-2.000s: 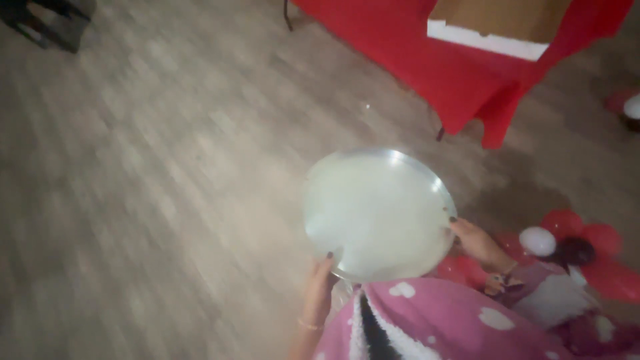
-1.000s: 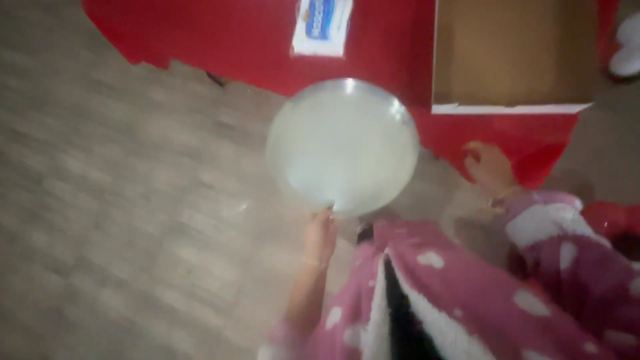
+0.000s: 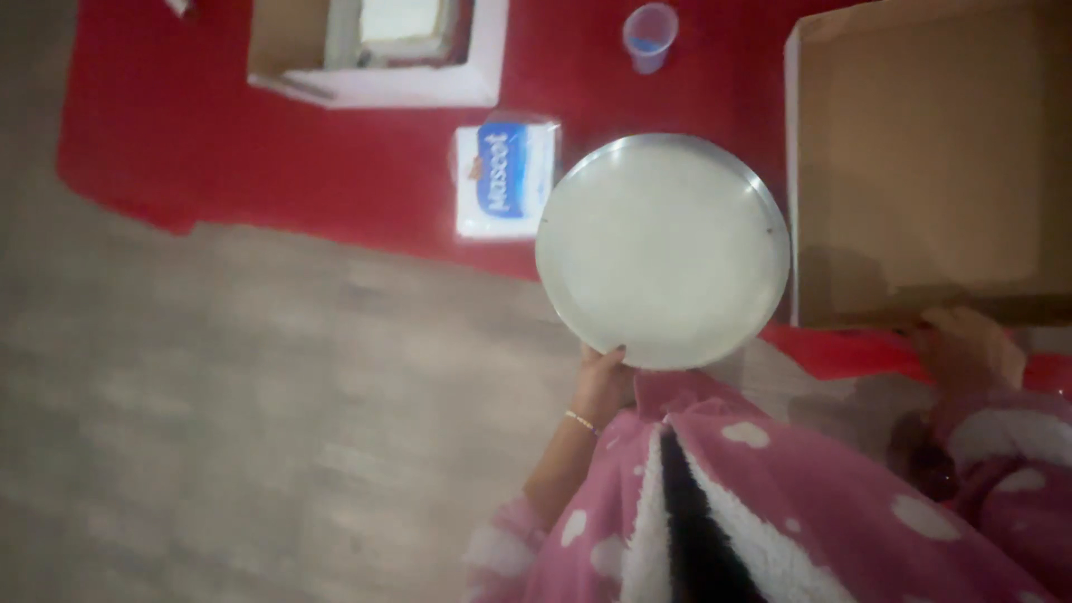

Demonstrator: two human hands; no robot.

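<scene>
A round, shallow metal pan (image 3: 666, 251) hangs level over the front edge of the red-covered table. My left hand (image 3: 603, 385) grips its near rim, with the thumb on top and the other fingers out of sight below. To the right, my right hand (image 3: 967, 343) is at the near edge of a big shallow cardboard box (image 3: 921, 167); its fingertips are partly hidden, so whether it grips the box cannot be told. Left of the pan lies a plastic-wrapped pack of white napkins (image 3: 507, 180), partly beside the pan's rim.
The red tablecloth (image 3: 293, 167) covers the table. On it stand a clear plastic cup (image 3: 649, 38) and a white box (image 3: 410, 88) with a pale block-like thing inside. A small blurred object (image 3: 180, 8) lies at the far left. Wood-look floor (image 3: 293, 419) spreads in front.
My right hand has let go of the pan's rim and moved right to the cardboard box. My left hand has kept the pan, now over the table edge. The view has shifted toward the table.
</scene>
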